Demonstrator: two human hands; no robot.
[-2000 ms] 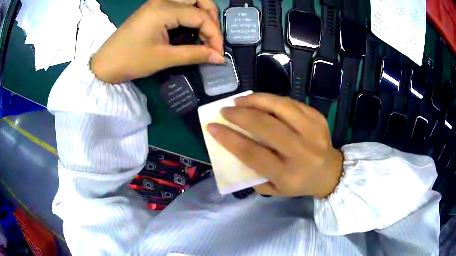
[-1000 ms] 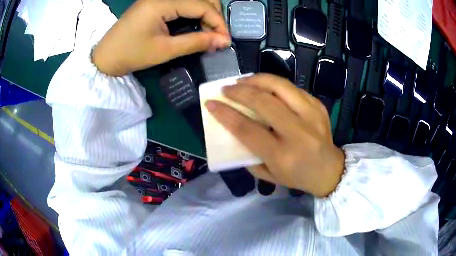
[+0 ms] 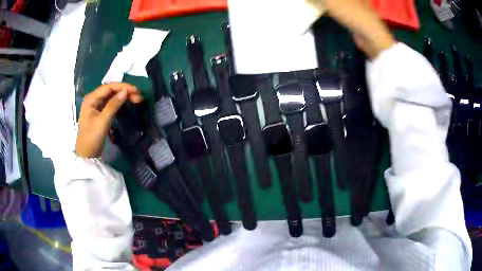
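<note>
Smartwatches with black straps lie in rows. Labelled watches point(image 3: 161, 154) at the left look matte grey with faint print; bare watches point(image 3: 231, 129) further right are glossy black. My left hand point(image 3: 103, 119) is over the leftmost straps, fingers curled; whether it grips anything is hidden. My right hand point(image 3: 362, 24) is blurred at the top edge, its fingertips partly cut off, on a cream pad point(image 3: 315, 15). The pad is at the upper right of a large white sheet point(image 3: 272, 45), which covers the tops of some watches.
White paper scraps point(image 3: 140, 53) lie at the upper left, with a larger white pile point(image 3: 55, 84) at the far left. Red-orange trays point(image 3: 179, 7) are along the far side of the green bench point(image 3: 142, 204). More watches point(image 3: 462, 100) lie at the far right.
The view has shifted and shows more of the bench. My right hand has moved from the near watches up and away to the white sheet. My left hand is off the grey-screened watch.
</note>
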